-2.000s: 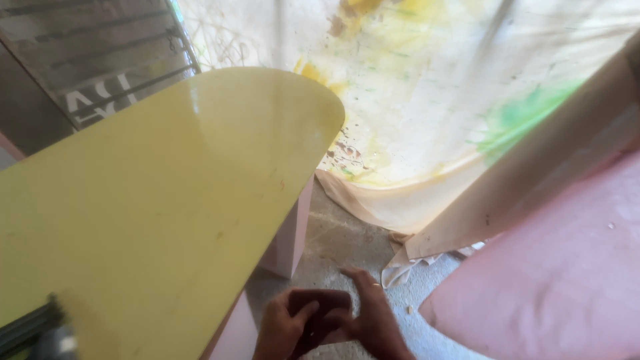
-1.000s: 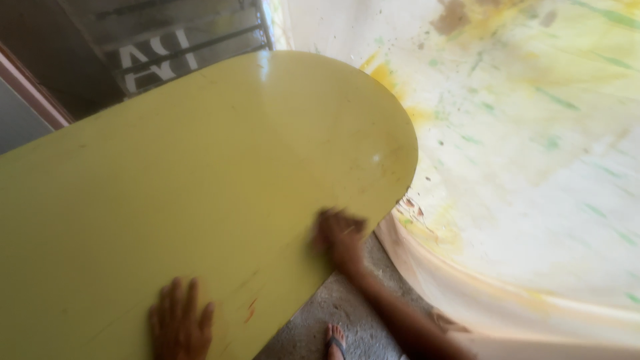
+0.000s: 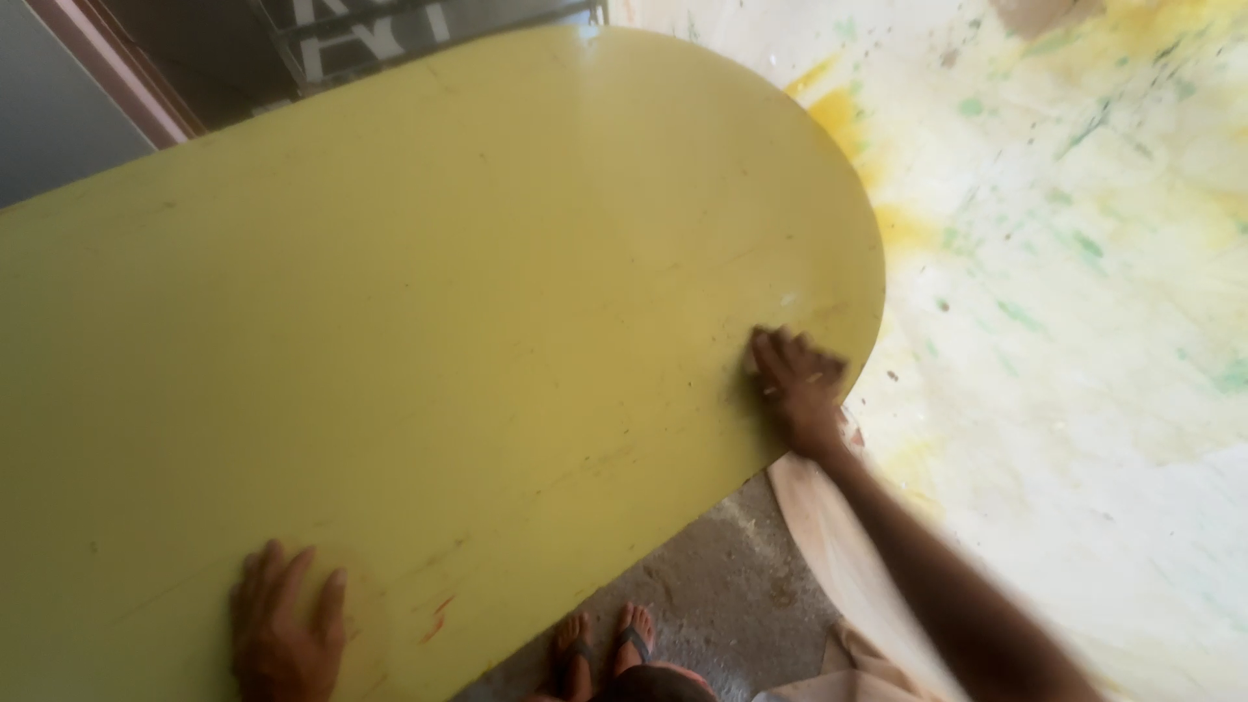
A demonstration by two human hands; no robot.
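A long yellow board (image 3: pixel 468 292) with a rounded end and a smooth, faintly scuffed face fills the left and middle of the head view. My left hand (image 3: pixel 288 624) lies on it at the lower left, fingers spread, holding nothing. Near the rounded end, my right hand (image 3: pixel 799 385) presses on the board by its lower right edge. Its fingers are bent over a small dark reddish thing, mostly hidden under them and blurred, perhaps a pad. A small red mark shows on the board between my hands.
Paint-stained pale sheeting (image 3: pixel 1053 292) hangs or lies beyond the board's rounded end. Below the board's edge are my feet in sandals on the concrete floor (image 3: pixel 712 575), with a fold of cloth (image 3: pixel 819 517) to their right. A dark slatted panel with white lettering (image 3: pixel 390 39) stands behind.
Two seconds ago both hands were together beside the board around a dark reddish thing; now both are on the board. Since one second ago the right hand has shifted slightly toward the rounded end.
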